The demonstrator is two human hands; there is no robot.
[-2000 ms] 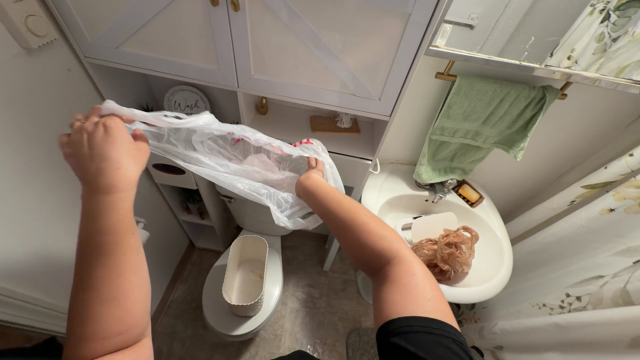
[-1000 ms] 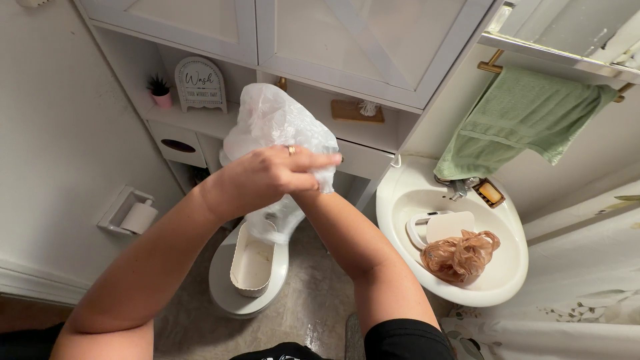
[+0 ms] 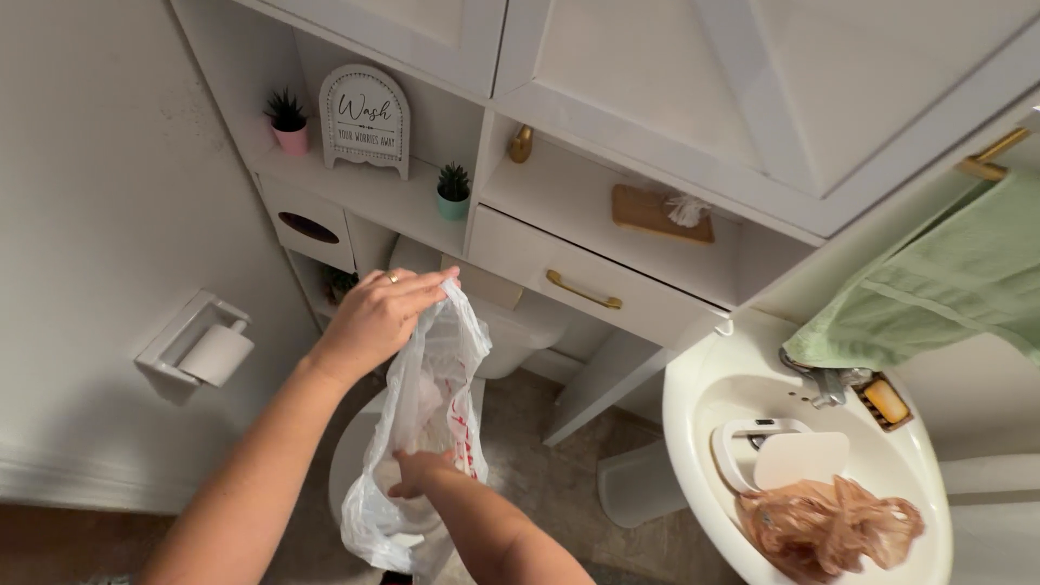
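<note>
My left hand [image 3: 386,315] pinches the rim of a translucent white plastic bag [image 3: 467,341] with red print, which hangs over the toilet [image 3: 349,455]. My right hand [image 3: 422,471] reaches into the mouth of the bag, lower down; its fingers look spread against the inside. A crumpled brown plastic bag [image 3: 837,520] lies in the sink [image 3: 934,520], against a white plastic lid-like piece [image 3: 800,459] and a white frame [image 3: 727,459]. The white ribbed bin seen on the toilet earlier cannot be made out clearly behind the plastic.
A shelf unit [image 3: 569,175] with a drawer [image 3: 528,260], small potted plants [image 3: 452,191] and a sign [image 3: 366,122] stands behind the toilet. A toilet paper roll [image 3: 215,355] is on the left wall. A green towel [image 3: 934,276] hangs above the sink, near a soap dish [image 3: 884,404].
The white bag, bunched over my right arm a second ago, now hangs lengthwise with its mouth spread. My left hand has moved from my right forearm to the bag's rim. The view has shifted closer.
</note>
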